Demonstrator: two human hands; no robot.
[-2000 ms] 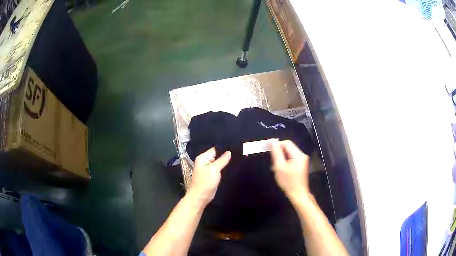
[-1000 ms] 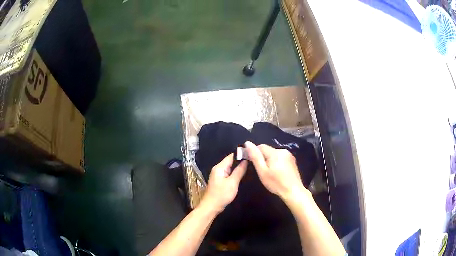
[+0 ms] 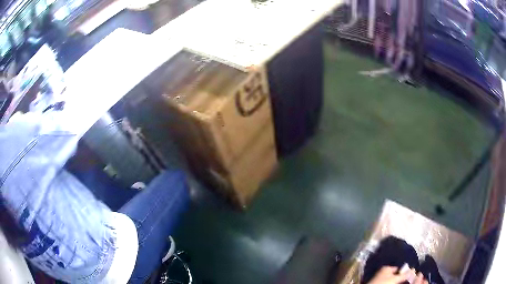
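The black garment (image 3: pixel 393 250) lies over the low taped carton (image 3: pixel 427 224) at the bottom right. My left hand (image 3: pixel 387 275) is at the bottom edge, partly cut off, with its fingers against the garment. My right hand (image 3: pixel 417 277) is beside it, also cut off. A small white label (image 3: pixel 405 269) shows between the fingertips of both hands. The hands are small and blurred, so the exact grip of each is hard to tell.
A brown box (image 3: pixel 249 138) marked "SF" stands on the green floor by a white-topped table (image 3: pixel 222 28). A seated person in a denim jacket (image 3: pixel 61 216) is at the left. A table leg (image 3: pixel 471 172) stands at the right.
The view has swung to the left, so the carton, garment and both hands now sit at the bottom right. The seated person has come into view. The label remains at the fingertips.
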